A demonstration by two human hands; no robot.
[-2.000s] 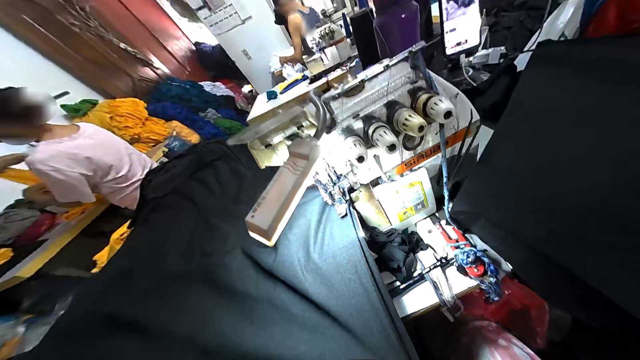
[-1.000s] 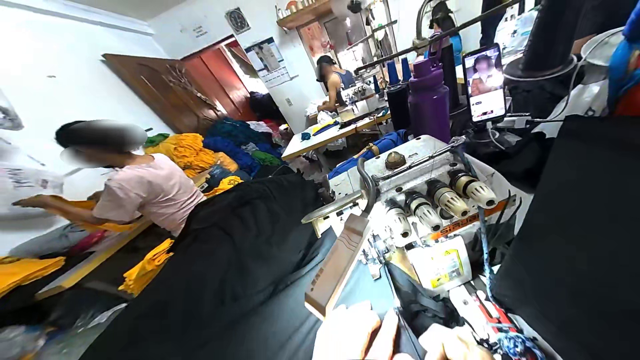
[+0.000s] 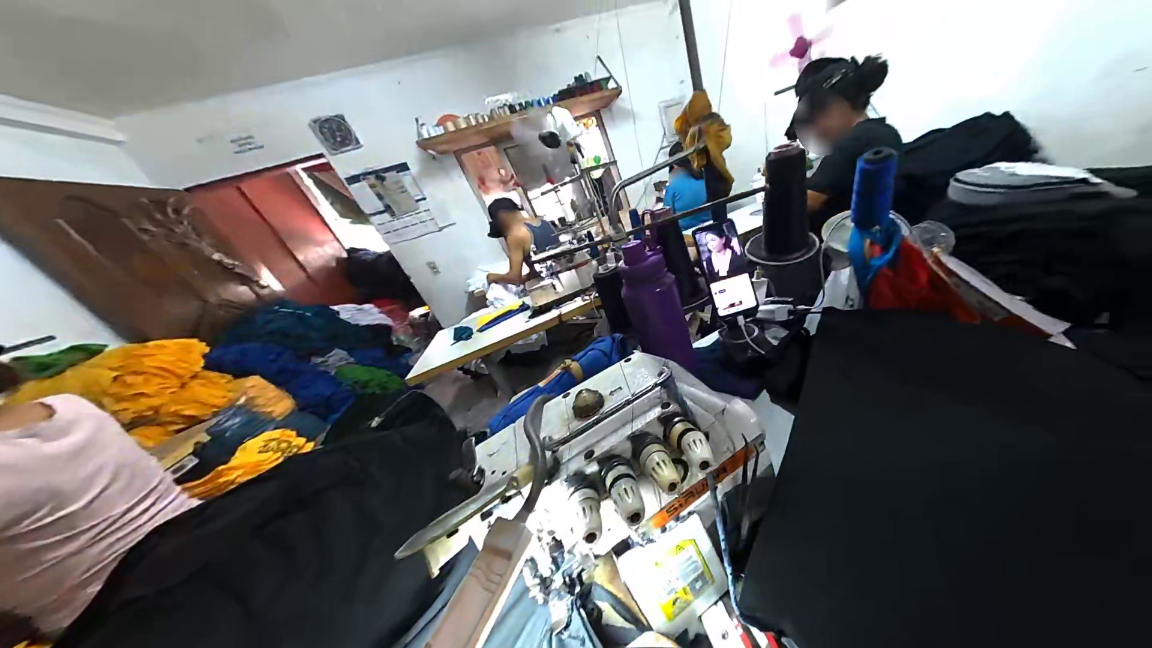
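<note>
Neither of my hands can be made out in the head view; a small pale patch at the bottom edge is too cut off to identify. An overlock sewing machine (image 3: 612, 396) stands at the centre, with several tension dials (image 3: 623, 490) along its front. A long brown-grey bar (image 3: 486, 576) slopes down from its curved metal lever (image 3: 535, 450). Black fabric (image 3: 315, 531) spreads to the left of the machine, and grey-blue fabric (image 3: 531, 616) lies below the needle area. More black fabric (image 3: 954, 477) lies to the right.
A purple bottle (image 3: 655, 306), an upright phone (image 3: 725, 270) and thread cones (image 3: 786, 202) stand behind the machine. A person in pink (image 3: 81, 513) is at the left, near yellow fabric (image 3: 153, 382). Other people sit further back, one in black (image 3: 855, 144) at the right.
The view has swung upward. One second ago both hands were at the bottom by the machine's front; they have dropped out of clear sight. The person in pink is now further left.
</note>
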